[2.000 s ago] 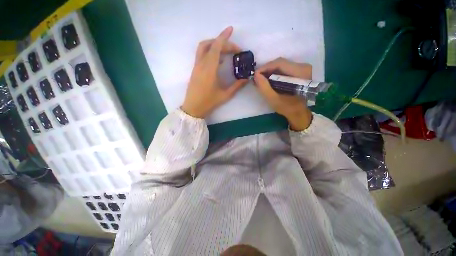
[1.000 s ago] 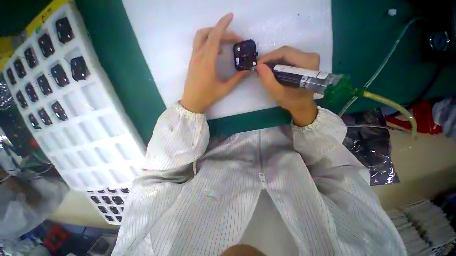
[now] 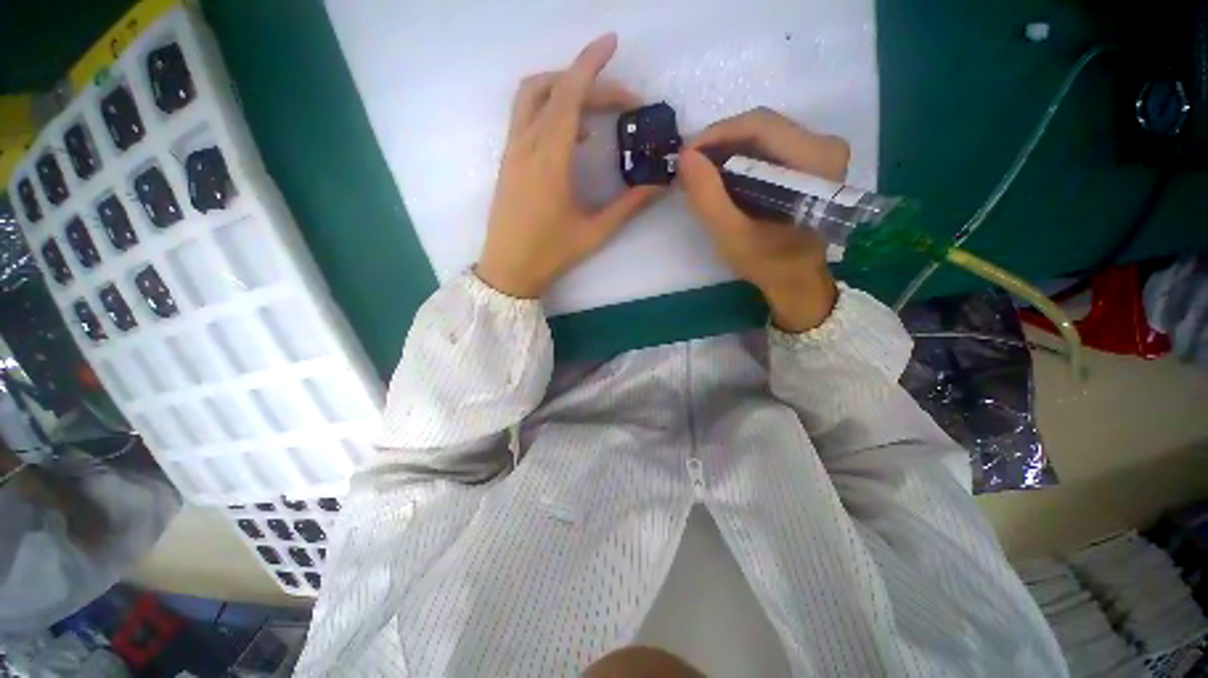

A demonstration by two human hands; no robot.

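Note:
My left hand (image 3: 546, 186) holds a glossy black housing (image 3: 648, 143) by its edges between thumb and fingers, over the white work sheet (image 3: 451, 80). My right hand (image 3: 768, 212) holds the dispensing syringe (image 3: 795, 199) like a pen, dark content and pale label showing. Its front end is at the housing's lower right edge; my fingers hide most of the tip, so contact cannot be told. A green adapter (image 3: 901, 241) joins its rear to a yellowish air hose (image 3: 1013, 285).
A white parts tray (image 3: 245, 351) at the left holds black parts in its upper rows. A second tray (image 3: 285, 546) shows below it. A thin clear line (image 3: 1013, 172) and a round gauge (image 3: 1163, 106) are at the right. A dark plastic bag (image 3: 987, 397) lies lower right.
Since two seconds ago, hands, housing and syringe sit slightly higher in view, with the surroundings shifted too. In the last second the syringe has tilted slightly, its rear end lower; my left hand is nearly unchanged.

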